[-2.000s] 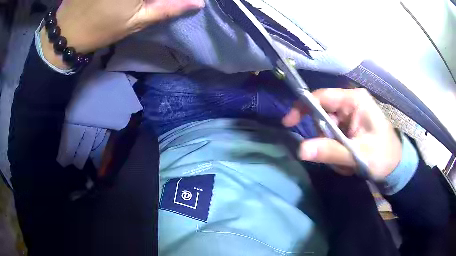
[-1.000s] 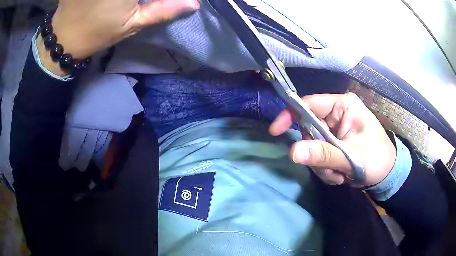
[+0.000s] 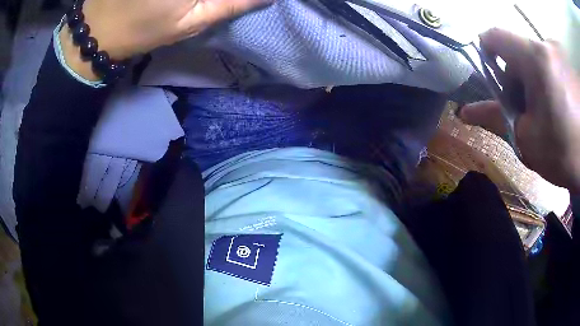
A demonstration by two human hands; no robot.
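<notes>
A light grey garment panel (image 3: 299,51) lies over the table's front edge, with dark strips and a slit near its upper right. My left hand (image 3: 146,25) lies flat on the panel at the upper left, partly cut off by the top edge; its fingertips are not clear. My right hand (image 3: 540,95), blurred at the upper right, is on the handles of the shears (image 3: 480,60). The shears' blades point to the upper left over the white table, beyond the slit; their tips are hard to make out.
The white table (image 3: 556,19) shows at the upper right. Folded light grey pieces (image 3: 130,127) with dark lines hang at the left. A woven tray or drawer (image 3: 483,149) with small items is below right. The pale teal apron (image 3: 305,223) covers my lap.
My right hand has moved up and right with the shears, off the panel's front part. The woven tray shows more. My left hand has shifted slightly right.
</notes>
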